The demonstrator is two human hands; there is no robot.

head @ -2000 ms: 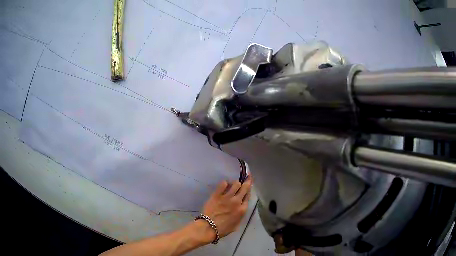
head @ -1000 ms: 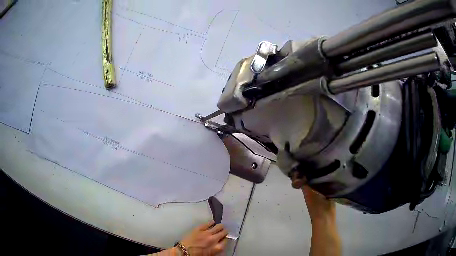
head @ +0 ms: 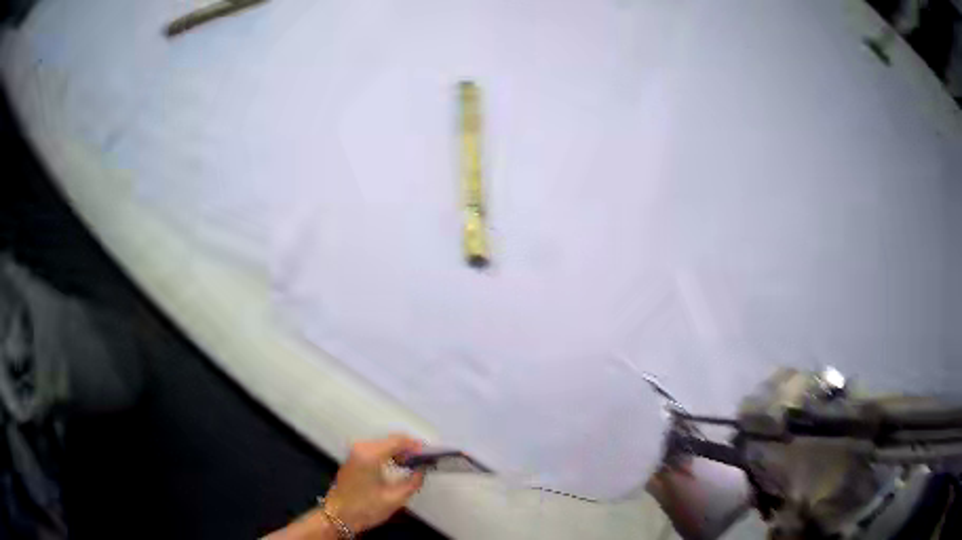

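My left hand, bare with a bracelet at the wrist, is at the table's near edge. Its fingers pinch a small dark fabric offcut. The straight knife cutting machine stands at the lower right, blurred and cut off by the picture's edge. Its thin guard rod is beside the rounded end of the paper marker. A brownish, shiny patch below the guard looks like the base plate. The marker's printed lines are too blurred to read. My right hand is not in view.
A yellowish long weight lies on the marker near the middle. Another long weight lies at the upper left. The pale table edge curves along the left above a dark floor. Greyish blurred items are at the far left.
The view has swung left, so the machine shows lower right. My left hand has moved from beside the rounded piece end to the table edge, now holding the offcut. My right hand has left the picture.
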